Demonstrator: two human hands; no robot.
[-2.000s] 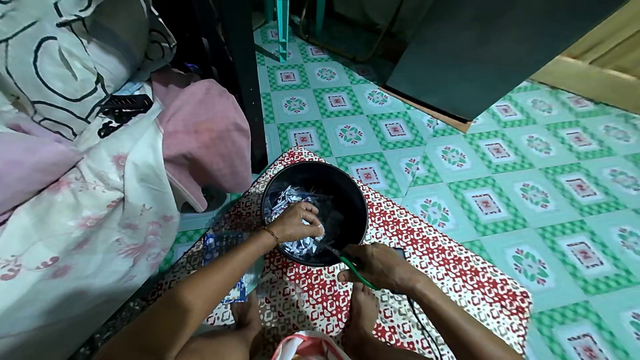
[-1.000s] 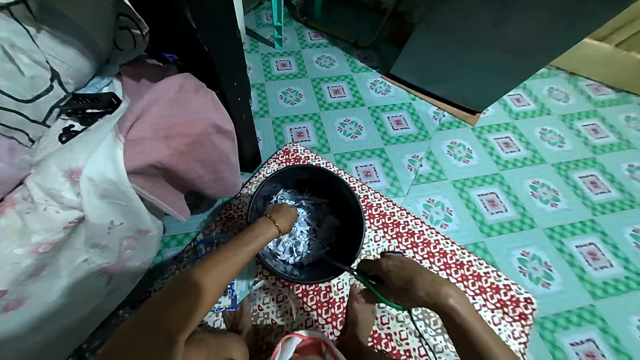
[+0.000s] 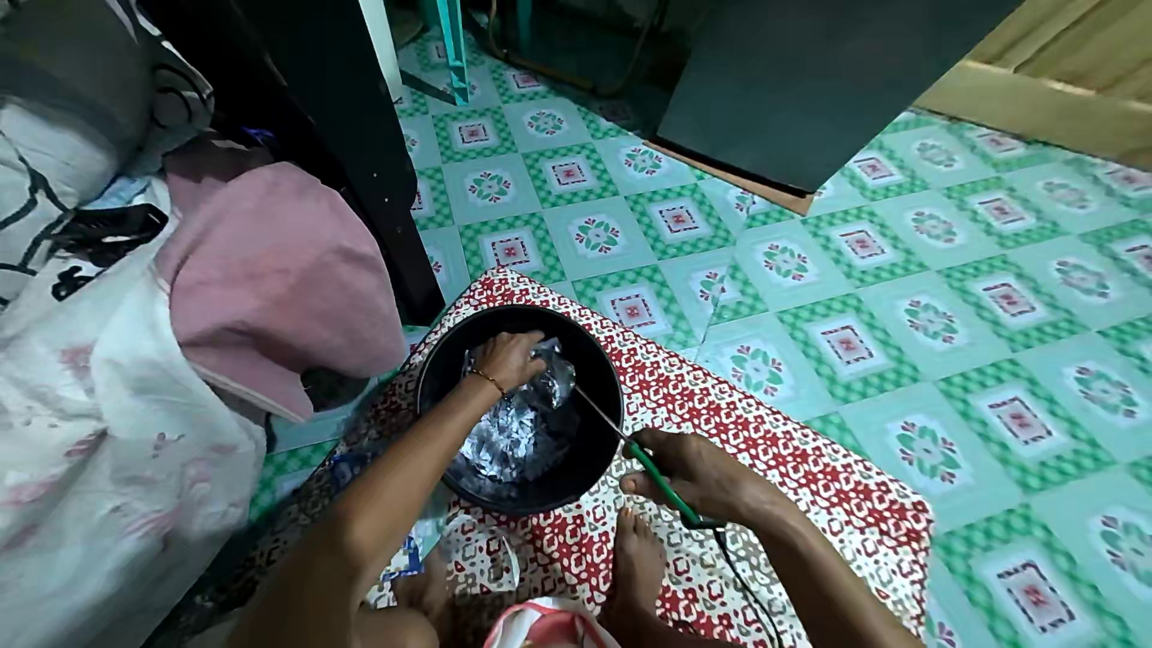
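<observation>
A round black basin point(image 3: 591, 477) stands on a red and white patterned cloth point(image 3: 720, 405), with shiny silvery plastic or foil pieces point(image 3: 513, 445) inside. My left hand point(image 3: 509, 360), a bracelet at its wrist, grips a clear, crinkled plastic piece point(image 3: 552, 382) over the basin. My right hand point(image 3: 679, 472) is at the basin's lower right rim, around a green-handled tool point(image 3: 661, 480) with a thin metal shaft, trailing a black cord point(image 3: 745, 585). The shaft's tip reaches the plastic by my left hand; whether it touches is unclear.
Bedding with a pink cloth point(image 3: 279, 270) lies left, beside a dark furniture post point(image 3: 360, 171). A dark panel point(image 3: 792, 90) stands over the patterned floor point(image 3: 846, 342). My bare foot point(image 3: 637, 558) is just below the basin; blue and white packaging point(image 3: 405, 558) lies near my left forearm.
My left hand has come up from the silvery pieces with a clear plastic piece in it. The tool in my right hand now points up toward that piece; before, it pointed into the basin's lower part.
</observation>
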